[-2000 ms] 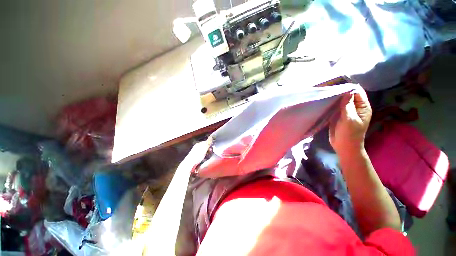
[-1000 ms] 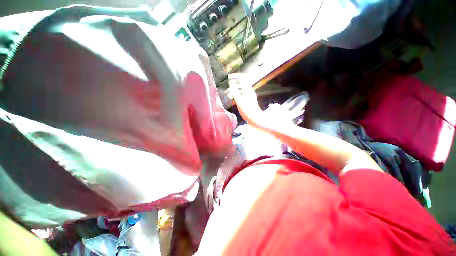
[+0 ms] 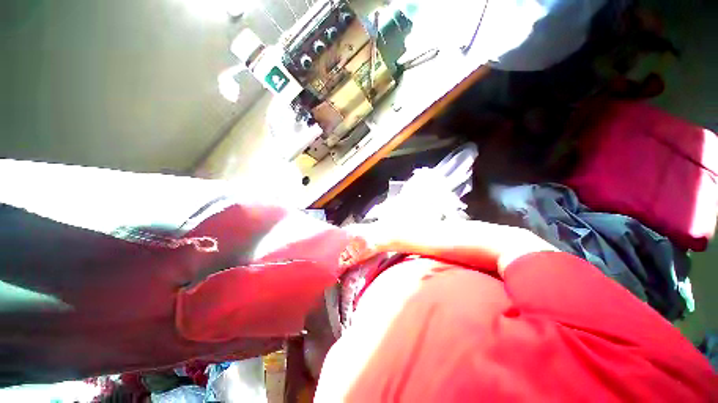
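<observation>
A large grey garment piece [image 3: 118,260] is stretched out from my lap to the left edge of the view. It looks reddish near me, with a rounded pocket-like patch [image 3: 244,303] on it. My right hand [image 3: 358,250] grips its near end at my waist, partly blurred by glare. My left hand is not in view; the cloth covers that side. The overlock machine [image 3: 334,86] stands beyond the cloth, touched by neither hand.
The machine table's orange-brown edge [image 3: 409,134] runs diagonally in front of me. Pale cloth [image 3: 535,35] lies beyond the machine. Whitish pieces [image 3: 417,193] lie by the lap. A dark grey cloth heap [image 3: 610,240] and a crimson block [image 3: 649,169] are at the right.
The garment has gone from being held up between both hands to being spread far left. My right hand has come down from the right to my waist. My left hand has left the view.
</observation>
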